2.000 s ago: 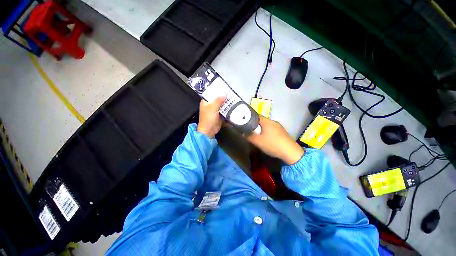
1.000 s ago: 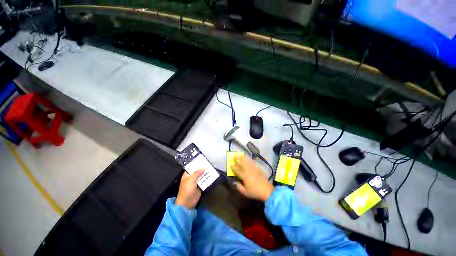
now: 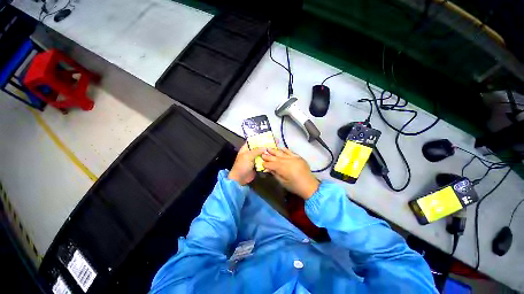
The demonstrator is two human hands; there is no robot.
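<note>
A smartphone (image 3: 257, 125) with its camera end up is held over the bench's near edge, with a yellow card (image 3: 261, 140) on it. My left hand (image 3: 244, 164) grips the phone's lower left side. My right hand (image 3: 289, 170) lies over the lower right part of the card, fingers pressed on it and touching my left hand. Whether the right hand grips the phone too is partly hidden. A grey and white barcode scanner (image 3: 299, 119) lies on the bench beyond my right hand.
Two more phones with yellow cards lie to the right, one nearer (image 3: 353, 154) and one farther (image 3: 443, 202). Mice (image 3: 319, 100) and cables are around them. Black trays stand at the left (image 3: 143, 172) and back left (image 3: 215, 63). A red stool (image 3: 57, 80) stands far left.
The scanner went from my right hand onto the bench. The yellow card moved from the bench onto the phone, covering its white label. My hands have come together.
</note>
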